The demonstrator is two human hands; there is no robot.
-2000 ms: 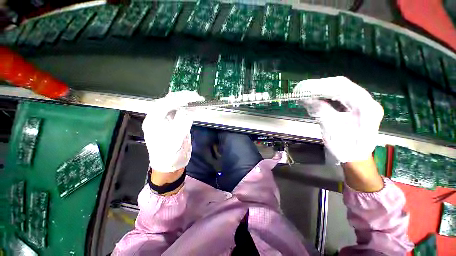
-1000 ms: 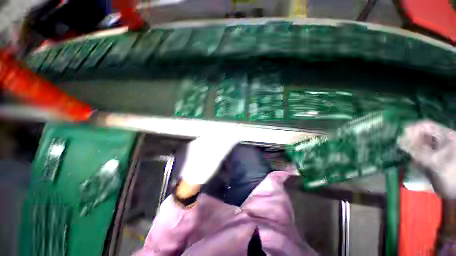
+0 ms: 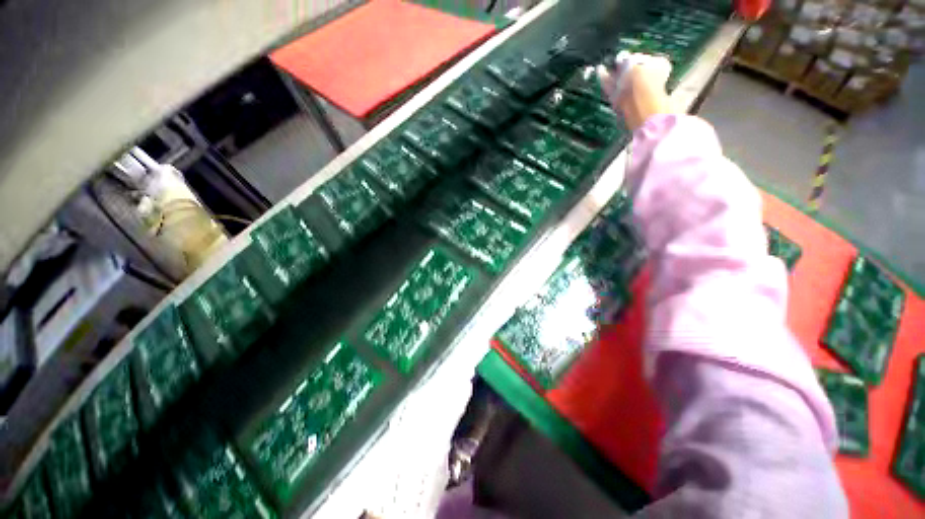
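My right hand (image 3: 636, 81), in a white glove, reaches far up over the conveyor belt (image 3: 340, 286). It is small and blurred, over the boards there; its grip cannot be made out. My left hand (image 3: 411, 441), also white-gloved, is a pale shape low in the picture, beside the belt's near rail; its fingers cannot be made out. Green circuit boards lie in two rows on the belt. The nearest whole ones in the near row are one board (image 3: 312, 418) and another board (image 3: 421, 306) above it.
A red mat (image 3: 609, 397) with a green edge lies right of the belt. A glare-covered board (image 3: 558, 319) and several others lie on it, partly behind my sleeve. A red-topped table (image 3: 380, 53) stands beyond the belt. Stacked boxes (image 3: 847, 46) are at upper right.
The view has turned right, along the belt. My right hand, which held a board beside the belt a second ago, now reaches far up it. The green side mat is out of view.
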